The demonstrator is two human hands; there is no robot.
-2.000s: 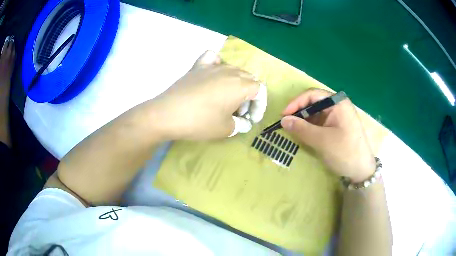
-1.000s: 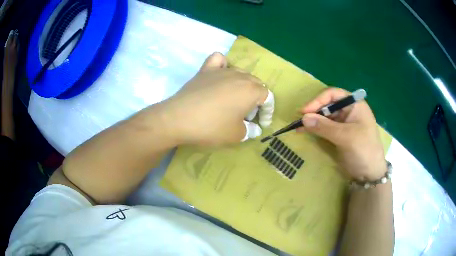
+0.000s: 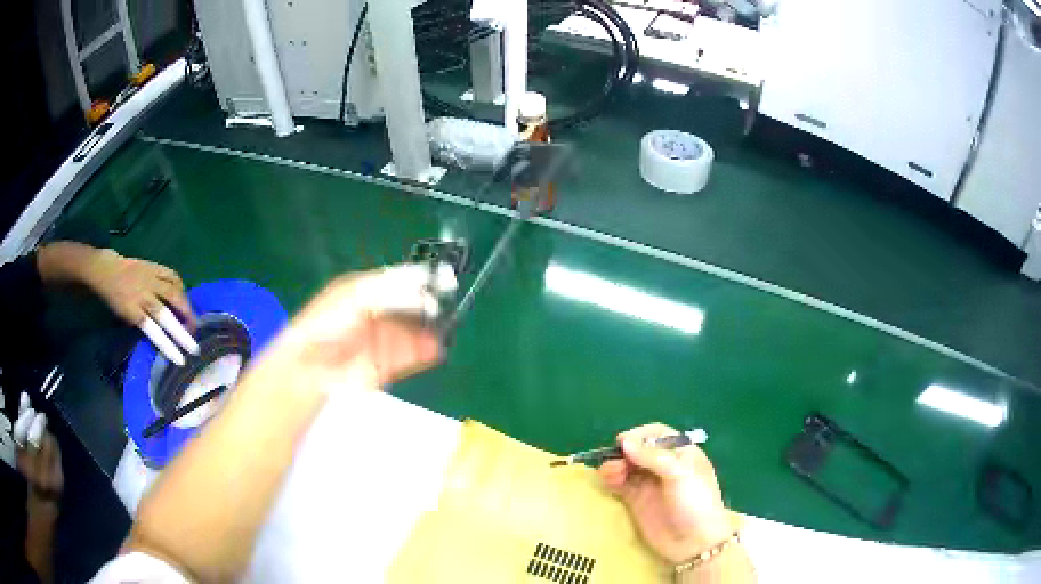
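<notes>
My left hand (image 3: 382, 331), blurred, is raised over the belt and holds a blurred dark phone frame (image 3: 493, 262) by its lower end; the frame tilts up and away. My right hand (image 3: 674, 496) holds the tweezers (image 3: 656, 445) over the yellow paper's far edge. A tiny dark piece (image 3: 558, 463) shows at their tip. The yellow paper (image 3: 491, 502) is cut off by the bottom edge. On it lie small black adhesive pieces (image 3: 562, 562) in two rows, partly cut off. White finger cots on my left fingers are hard to make out.
Another person's hand (image 3: 143, 297) touches the blue reel (image 3: 268, 308), with a black stick (image 3: 188, 411) across it. Phone frames (image 3: 873, 479) lie on the green belt (image 3: 731, 388), at right and far left. Beyond stand a tape roll (image 3: 676, 162), a bottle (image 3: 533, 194) and white machines.
The view has tilted up. My left hand has left the paper and now holds a phone frame over the belt. The tweezers have moved away from the black rows toward the paper's far edge.
</notes>
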